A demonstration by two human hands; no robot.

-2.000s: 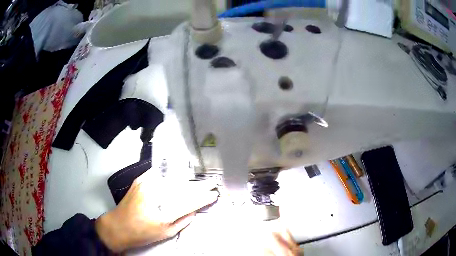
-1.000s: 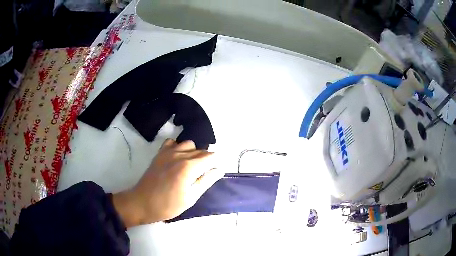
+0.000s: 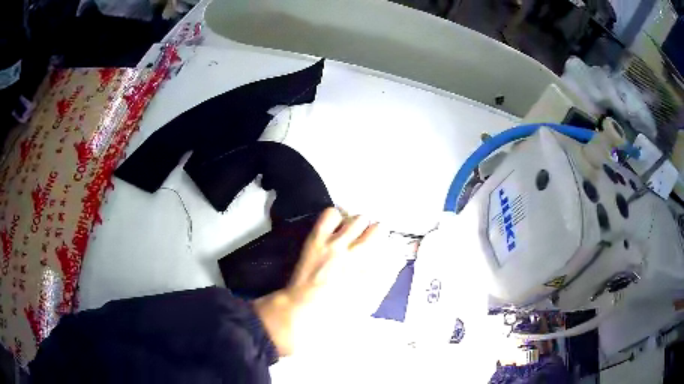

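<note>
Dark curved fabric pieces (image 3: 217, 124) lie on the white table left of the machine, some joined or overlapping. My left hand (image 3: 322, 262) lies on the lower dark piece (image 3: 262, 262), fingertips at its right edge. Glare washes out part of the hand, and whether it grips the cloth cannot be told. A small purple-blue fabric part (image 3: 397, 292) shows right of the hand. The white JUKI sewing machine head (image 3: 536, 217) stands at the right, with the needle area in glare. A dark shape, possibly my right sleeve, shows at the bottom right; no right hand is visible.
Brown board with red print (image 3: 45, 202) and shiny tape borders the left side. A blue tube (image 3: 480, 154) curves over the machine head. A raised pale rim (image 3: 360, 45) runs behind the table. A loose thread lies left of the fabric.
The view has shifted left from the needle area, so the machine head now stands at the right. In the last second my left hand moved right, uncovering more of the lower dark piece.
</note>
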